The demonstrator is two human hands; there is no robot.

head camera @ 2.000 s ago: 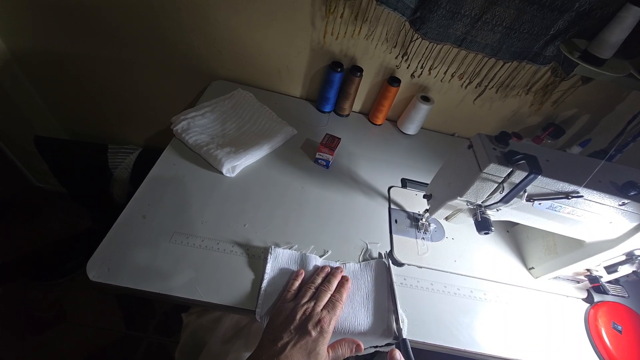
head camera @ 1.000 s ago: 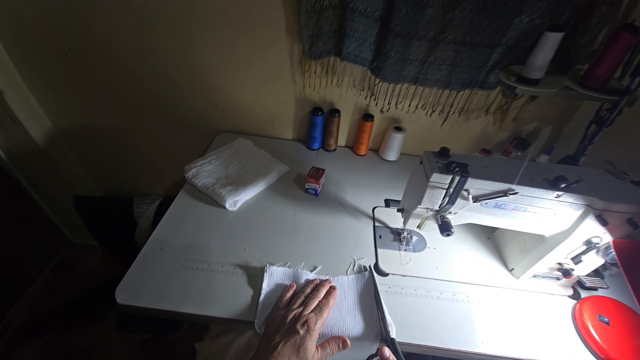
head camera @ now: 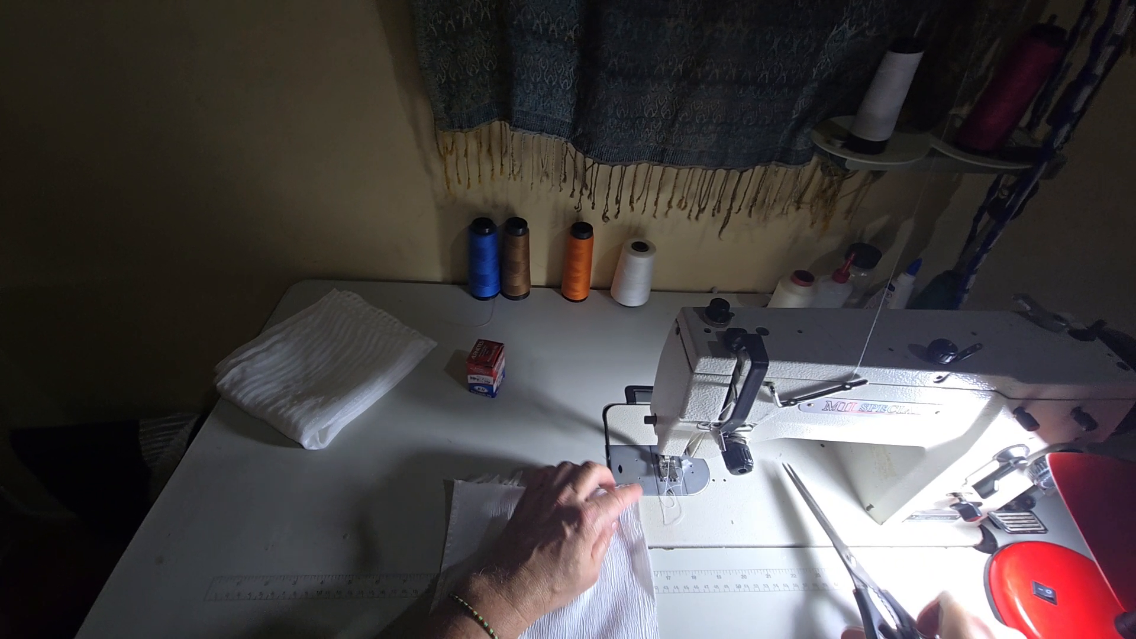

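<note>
A piece of white crinkled fabric [head camera: 603, 595] lies on the sewing table, its frayed edge toward the sewing machine [head camera: 834, 382]. My left hand [head camera: 564, 532] rests on it, fingers bent near its upper right corner, beside the needle plate and presser foot [head camera: 672, 470]; whether it pinches the cloth is hidden. At the lower right, my right hand [head camera: 958, 617] holds scissors [head camera: 856, 568] by the handles, blades pointing up and left, apart from the fabric. Folded white striped cloth [head camera: 324, 368] lies at the table's left.
A small red and blue box [head camera: 485, 367] stands mid-table. Blue [head camera: 484, 259], brown [head camera: 516, 259], orange [head camera: 577, 263] and white [head camera: 633, 273] thread spools line the back edge. A red round object [head camera: 1052, 590] sits at the right. A printed ruler [head camera: 319, 587] runs along the front.
The scissors and my right hand have moved right, away from the fabric's edge. My left hand has moved up to the cloth's upper right corner, and the fabric lies nearer the needle plate.
</note>
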